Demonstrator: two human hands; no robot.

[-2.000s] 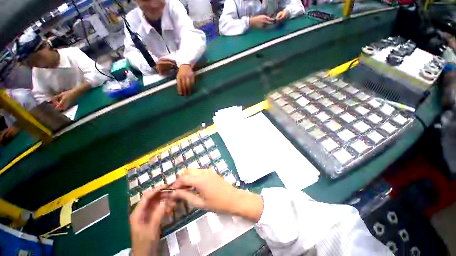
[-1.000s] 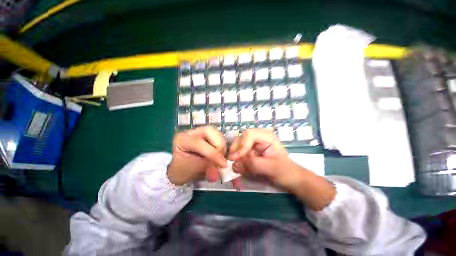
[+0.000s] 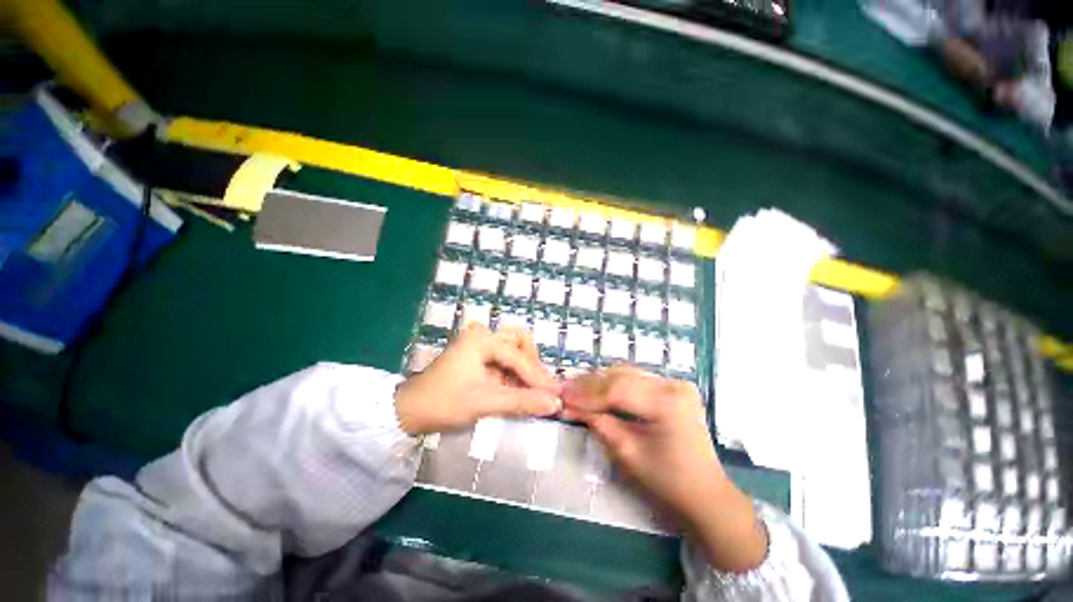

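My left hand (image 3: 480,382) and my right hand (image 3: 645,426) meet fingertip to fingertip over the front of the clear tray. They pinch a small part between them, mostly hidden by the fingers; I cannot tell which kind it is. The clear tray (image 3: 702,308) lies flat, with rows of silver-white battery cells (image 3: 554,252) in its pockets. The pad sheet (image 3: 508,475), grey-brown with white gaps, lies below the hands at the tray's front edge, partly covered by my right hand.
The liner pile (image 3: 765,341) lies right of the tray, and the tray stack (image 3: 977,435) stands beyond it. The spare grey sheet (image 3: 318,225), yellow tape piece (image 3: 254,181) and blue box (image 3: 71,223) are at left. Yellow edge tape (image 3: 353,155) runs behind. A person's hand (image 3: 967,59) shows at upper right.
The view has swung from the line opposite down to the bench and tilted. The white piece seen at the fingertips a second ago no longer shows. The fingertips are now closed together.
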